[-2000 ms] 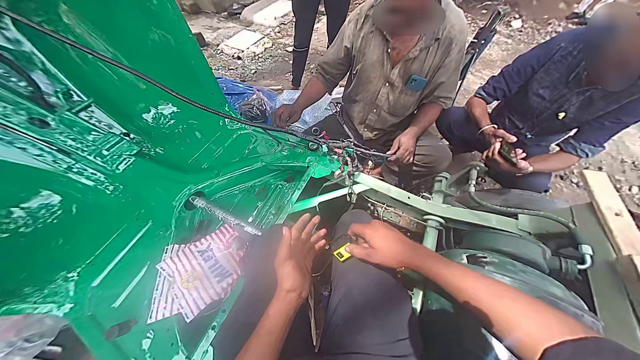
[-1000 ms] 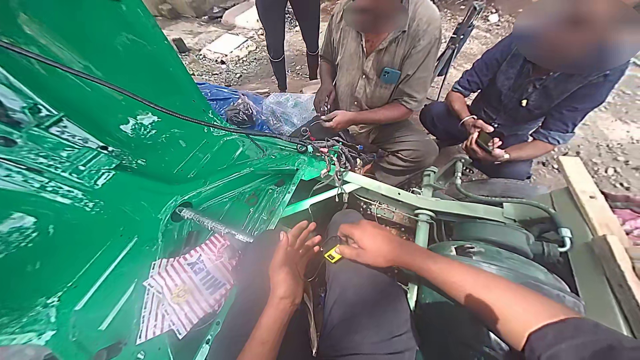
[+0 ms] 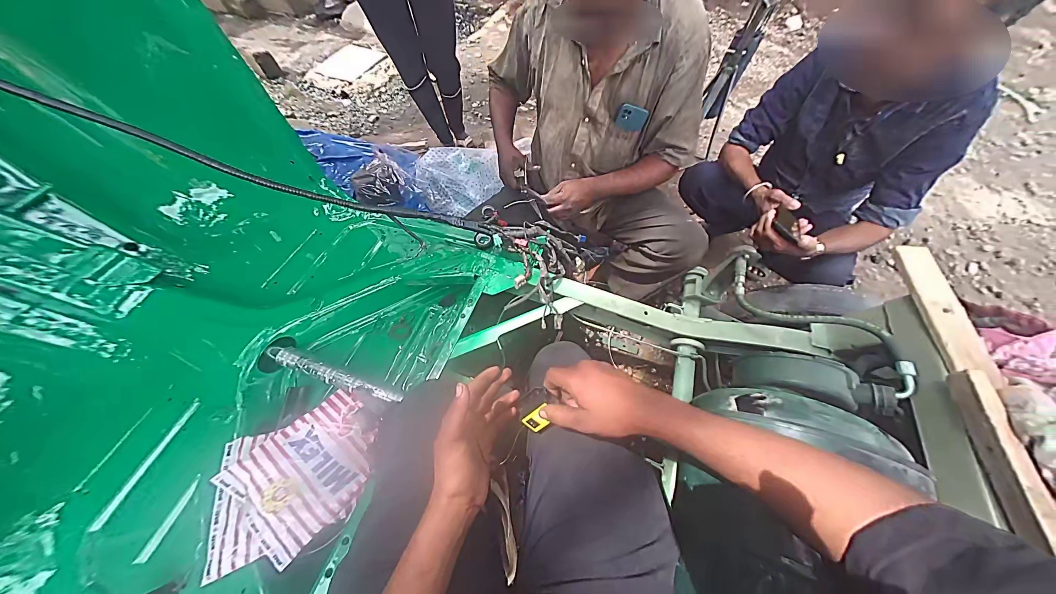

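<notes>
My right hand (image 3: 598, 400) holds a small yellow object with a dark patch (image 3: 536, 418) between thumb and fingers, above my knee. What the object is cannot be told. My left hand (image 3: 474, 437) is raised just left of it, fingers apart, holding nothing. Beyond my hands, a bundle of wires and connectors (image 3: 544, 247) lies at the corner of a green painted metal panel (image 3: 247, 247). A pale green metal frame (image 3: 660, 318) runs to the right from there. Striped printed sheets (image 3: 297, 487) lie on the panel, left of my legs.
A co-worker (image 3: 610, 124) crouches behind the wires, handling something thin. Another person (image 3: 866, 148) at the right holds a phone (image 3: 785, 224). A long black cable (image 3: 206, 169) crosses the green panel. Wooden planks (image 3: 949, 313) edge the right side; a round green tank (image 3: 817, 429) sits beneath my right arm.
The co-worker behind the wires has drawn both hands back from the wire bundle toward their own body. My hands keep nearly the same pose around the yellow object.
</notes>
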